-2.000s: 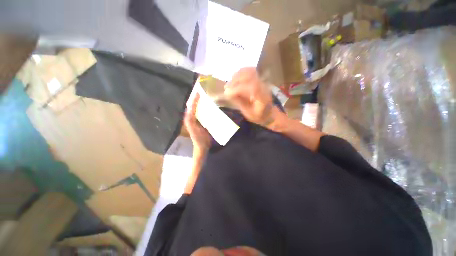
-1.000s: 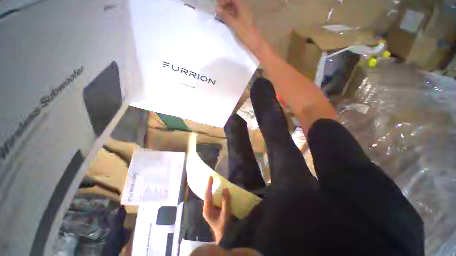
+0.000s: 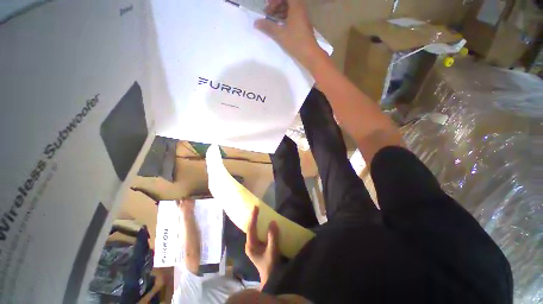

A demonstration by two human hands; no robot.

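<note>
A large white carton (image 3: pixel 232 65) marked "FURRION" stands close in front, its long side printed "Wireless Subwoofer" filling the left. My right hand (image 3: pixel 289 27) is at the carton's top right edge, fingers bent against it; whether it pinches a sticker is too blurred to tell. My left hand (image 3: pixel 262 246) is low in the middle, fingers around a long, curling pale-yellow sticker strip (image 3: pixel 235 199), whose upper end reaches just below the carton.
Another person's arm (image 3: pixel 191 237) lies across a smaller white FURRION box (image 3: pixel 169 237) at lower left. Dark bagged items (image 3: pixel 116 267) are beside it. Stretch-wrapped goods (image 3: pixel 476 148) stand at right, brown cartons (image 3: pixel 369 59) at upper right.
Over two seconds, my right hand has moved from near the strip up to the carton's top edge. The carton looks larger and nearer. Another person's arm has come in over the smaller box.
</note>
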